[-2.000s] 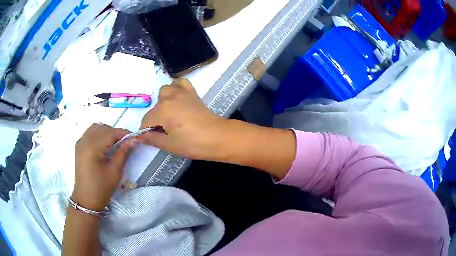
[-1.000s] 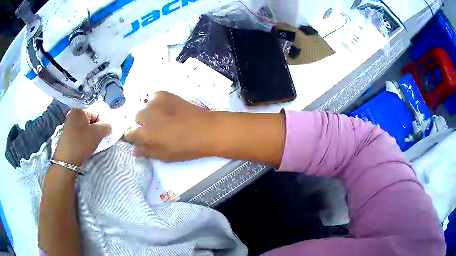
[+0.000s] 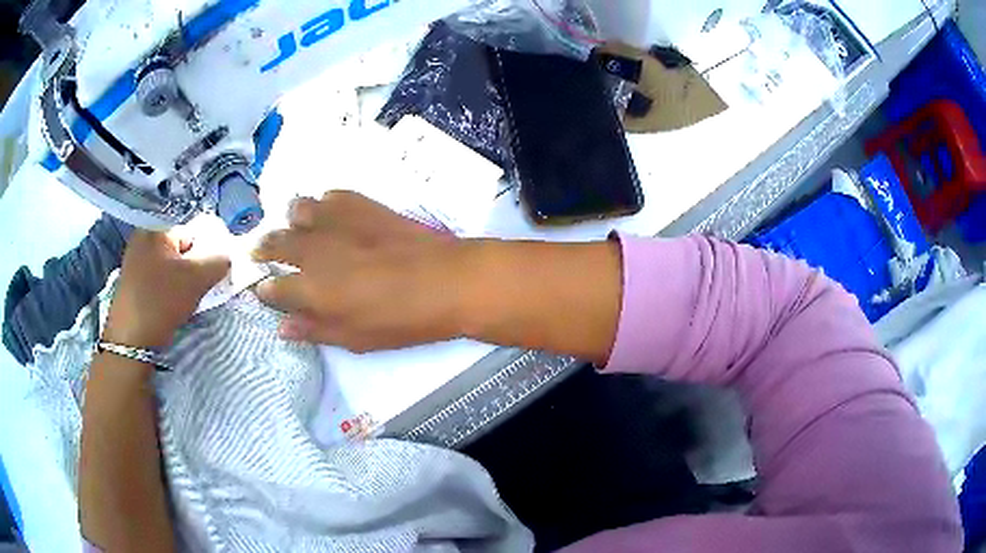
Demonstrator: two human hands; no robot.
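Note:
A pale grey-white striped garment lies over the table's front edge and hangs down, with its dark grey gathered band at the far left. My left hand grips its edge just below the head of the white sewing machine. My right hand pinches the cloth beside it, close to the round grey-blue knob. A small white piece shows between my hands. The needle and presser foot are lost in the bright light. White printed labels lie beyond my right hand.
A black smartphone, a crumpled plastic bag and a brown cardboard piece lie on the table behind my right hand. A ruler strip runs along the front edge. A blue bin and red stool stand at right.
My hands and the cloth have moved from the table's front edge to the machine head. The view has turned towards the machine. In the last second my hands have barely shifted.

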